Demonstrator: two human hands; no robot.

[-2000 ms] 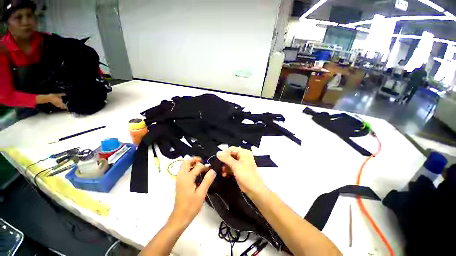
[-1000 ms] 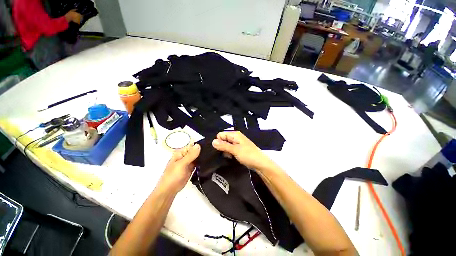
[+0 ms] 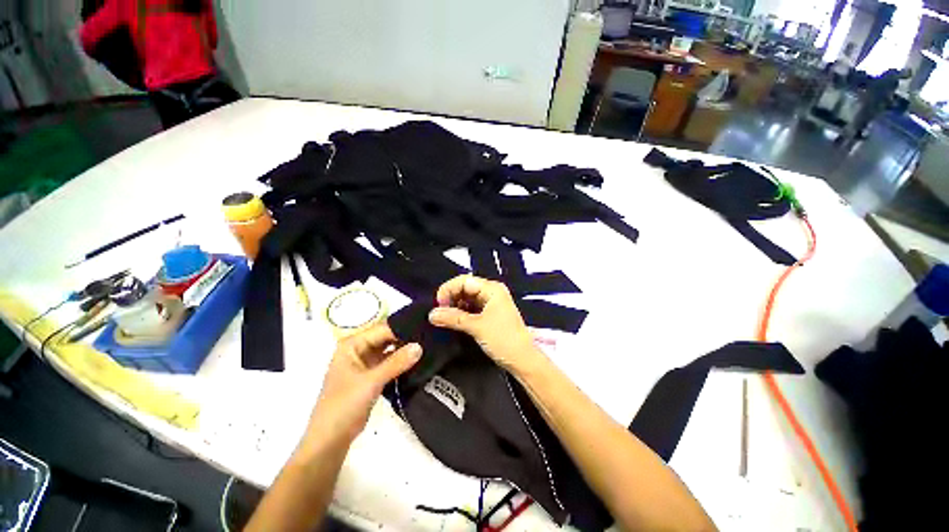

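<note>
A black fabric pouch (image 3: 473, 416) lies open in front of me on the white table. Its dark inside shows a small grey-white label (image 3: 445, 397), and pale zipper lines run along its edges. My left hand (image 3: 369, 374) pinches the upper left edge between thumb and fingers. My right hand (image 3: 473, 317) pinches the top edge, with the fingers curled in. The fingertips hide what exactly is pinched. Tangled black cords and a red-handled tool (image 3: 507, 513) show below the pouch, partly covered.
A pile of black pouches and straps (image 3: 416, 192) lies ahead. At left are a blue tray (image 3: 198, 338) with jars, an orange bottle (image 3: 248, 223) and a black stick. A tape roll (image 3: 356, 309) lies near my hands. An orange hose (image 3: 770, 312) crosses the right side.
The pouch was bunched under my fingers and is now spread open, label showing. My hands have moved slightly apart since one second ago. The person at back left has turned away.
</note>
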